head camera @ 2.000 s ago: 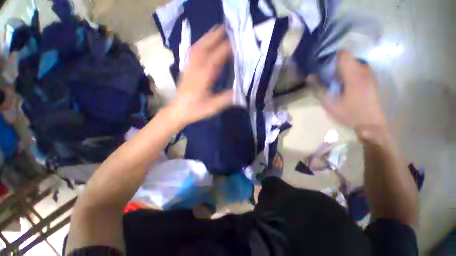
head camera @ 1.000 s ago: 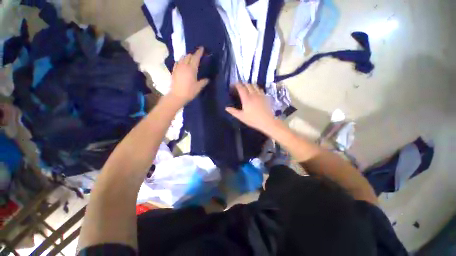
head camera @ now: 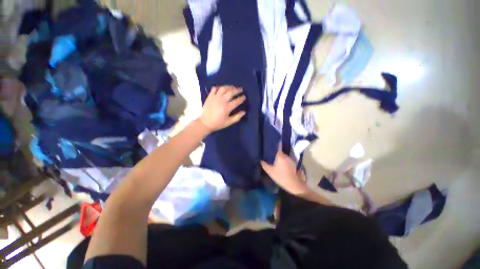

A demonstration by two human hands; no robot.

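Long navy fabric offcuts point(head camera: 239, 58) lie lengthwise in front of me, with white offcuts point(head camera: 273, 52) along their right side. My left hand point(head camera: 222, 109) rests on top of the navy cloth, fingers apart. My right hand point(head camera: 283, 169) is lower down at the near right edge of the navy cloth, with a navy edge between its thumb and fingers; the fingertips are partly hidden. A tie strip point(head camera: 347, 92) lies on the floor to the right of the cloth.
A large offcut heap point(head camera: 100, 94) is at the left. White cloth point(head camera: 192, 192) and blue material point(head camera: 252, 204) lie near my body. A red basket point(head camera: 90, 218) and wooden rack point(head camera: 39, 223) are at lower left. Navy and grey scraps point(head camera: 418, 210) and light blue offcuts point(head camera: 355, 58) lie at right.
My right hand let go of a light blue and navy piece at the right, came to the navy cloth, then moved down to its near edge. My left hand moved down the cloth.
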